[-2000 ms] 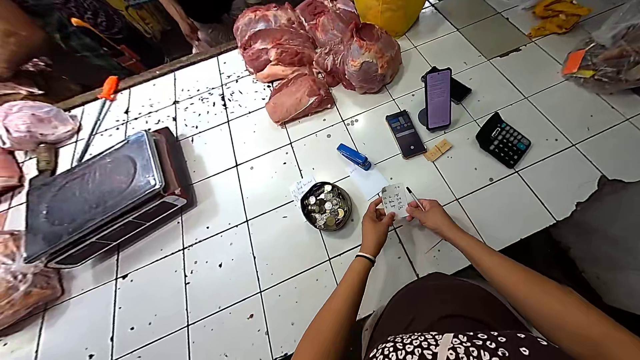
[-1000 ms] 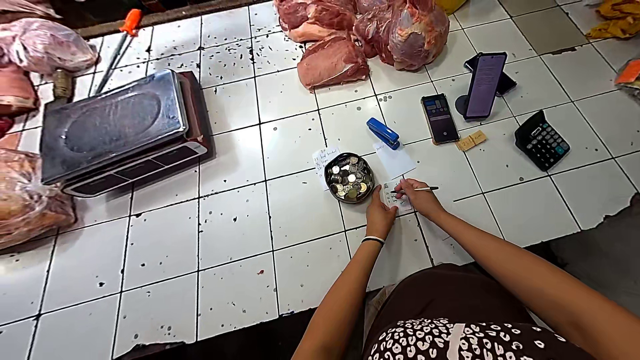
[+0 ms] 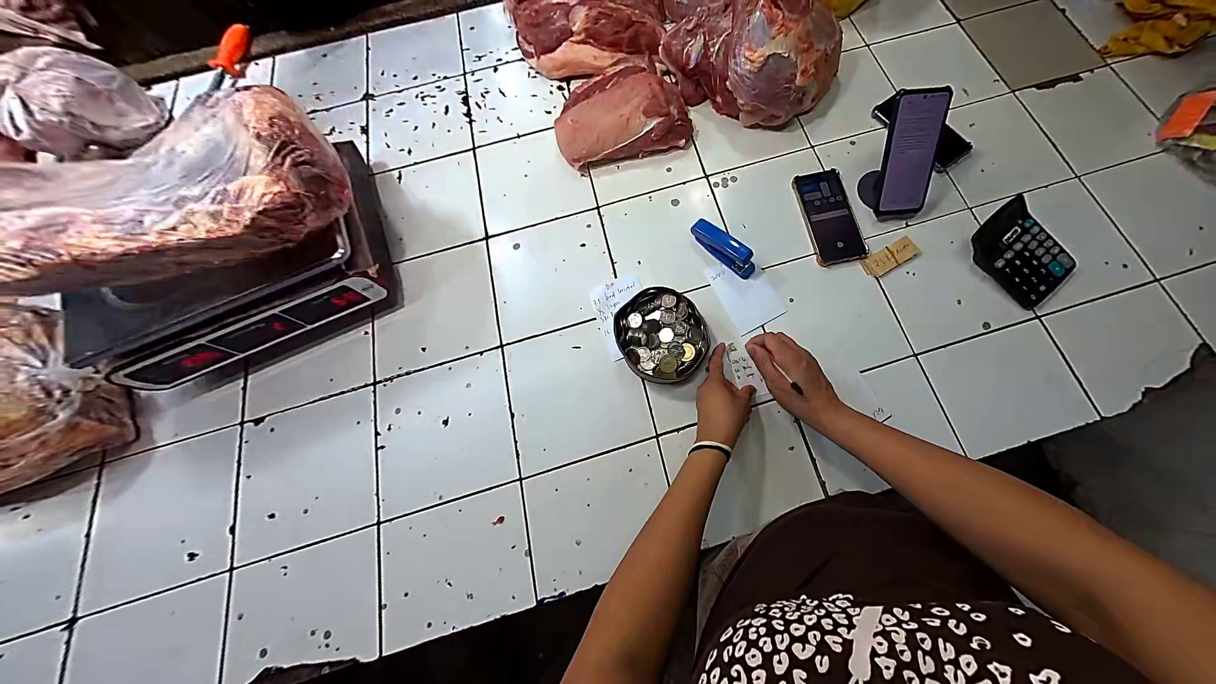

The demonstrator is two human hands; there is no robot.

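Note:
My left hand [image 3: 724, 399] has its fingers on the left edge of a small handwritten paper slip [image 3: 743, 369], right beside a dark bowl of coins [image 3: 662, 334]. My right hand [image 3: 793, 377] is at the slip's right side, with a pen [image 3: 794, 387] held among its fingers. A blank-looking white paper [image 3: 746, 299] lies just above, with a blue stapler [image 3: 724, 248] resting at its top edge. Another paper with handwriting [image 3: 613, 302] is partly under the bowl.
A large piece of meat [image 3: 190, 199] lies on a digital scale [image 3: 247, 332] at the left. More raw meat [image 3: 627, 114] sits at the top. A phone [image 3: 829, 217], an upright phone [image 3: 914, 152] on a stand and a calculator [image 3: 1024, 252] are at the right.
A large piece of meat now lies on the scale, whose platform was bare before; its display is lit red. My hands remain at the slip beside the bowl.

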